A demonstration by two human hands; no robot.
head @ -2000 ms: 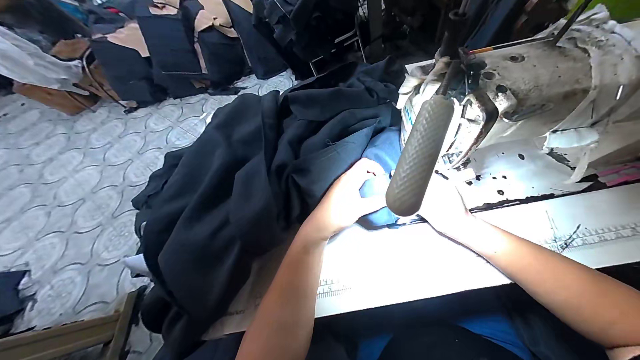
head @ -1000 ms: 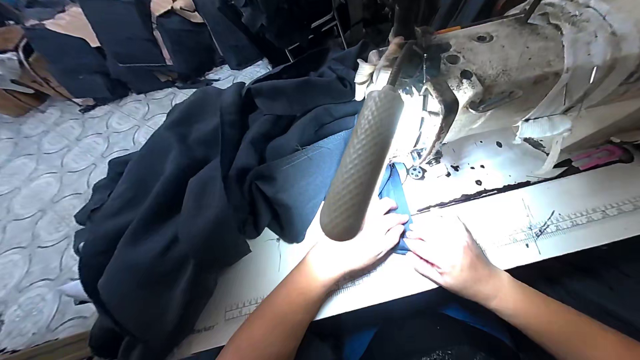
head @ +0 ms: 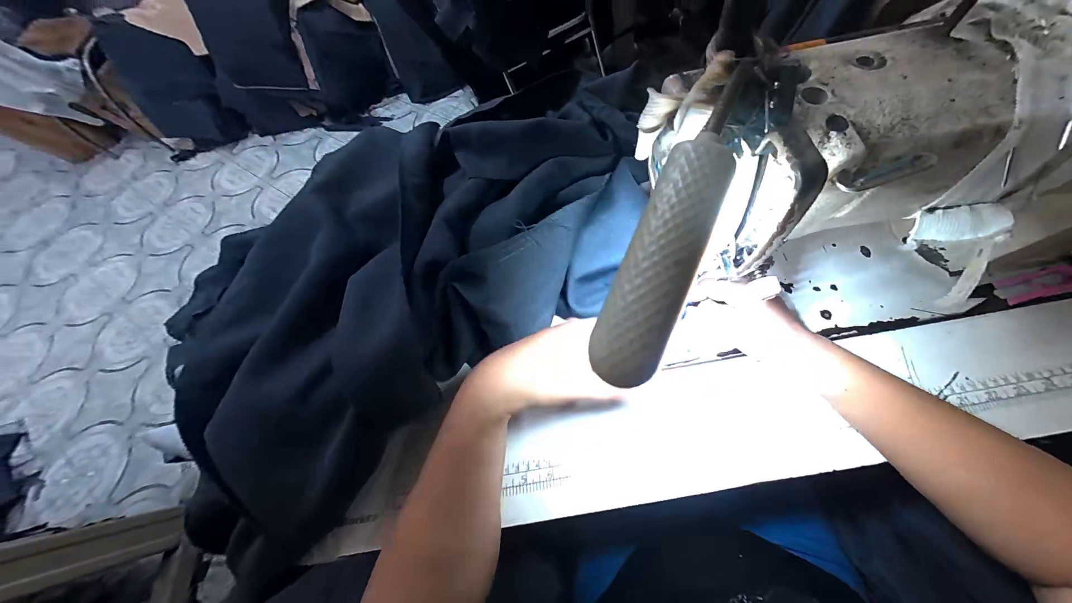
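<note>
A worn white sewing machine [head: 913, 117] stands at the upper right, its needle area brightly lit. The grey textured handle [head: 662, 268] of a lamp hangs in front of it and covers part of my left hand [head: 557, 364]. That hand lies at the edge of the blue fabric [head: 603, 243]; its fingers are hidden. My right hand [head: 754, 322] is just below the needle area, washed out by glare, so its grip is unclear. A large heap of dark navy cloth [head: 360, 276] spreads left of the machine and hangs over the table's edge.
The white table edge [head: 871, 352] carries a printed ruler scale. Dark cut fabric pieces [head: 260, 50] are piled at the upper left, beside a brown box [head: 50, 134]. A patterned tile floor [head: 109, 285] shows at left. Something pink [head: 1034, 285] lies at the far right.
One second ago both hands were together nearer the table's front edge, on a blue fabric strip. Now they are farther apart, and my right hand is closer to the needle area.
</note>
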